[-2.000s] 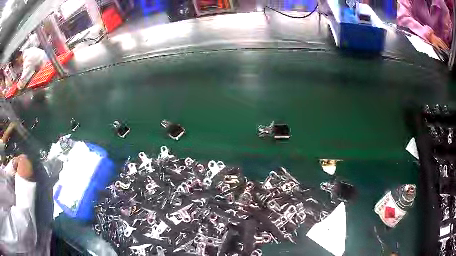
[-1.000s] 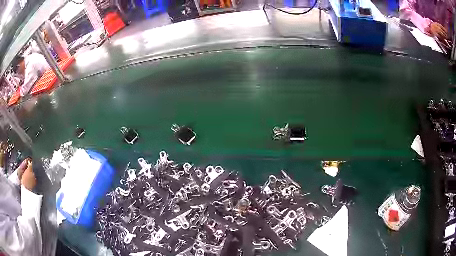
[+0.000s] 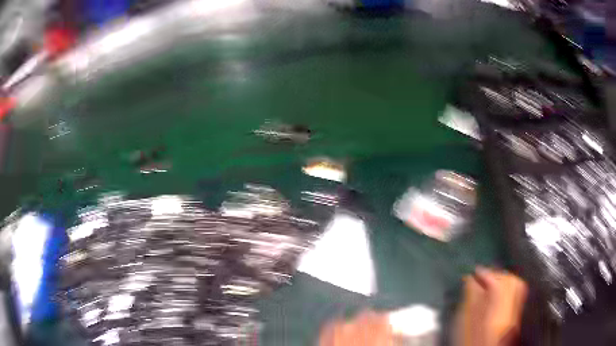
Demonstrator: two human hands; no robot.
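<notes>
The view is strongly blurred. My left hand (image 3: 358,329) is at the bottom edge, partly cut off, with a small white wipe (image 3: 413,319) at its fingertips. My right hand (image 3: 496,304) is at the lower right, beside the tray, fingers bent; blur hides whether it holds anything. A white triangular wipe (image 3: 343,255) lies above my left hand, with a dark clipped unit (image 3: 348,200) at its top. The solvent bottle (image 3: 435,206) stands between that wipe and the tray.
A large heap of spring clips (image 3: 169,270) fills the lower left, beside a blue bin (image 3: 46,270). The black tray (image 3: 503,203) with clipped units is at right. Clipped units (image 3: 290,132) and a tan-white scrap (image 3: 325,169) lie on the belt.
The view has swung to the right, so the heap and bottle sit further left and more tray shows. Both my hands have come into view at the bottom, with a small white wipe.
</notes>
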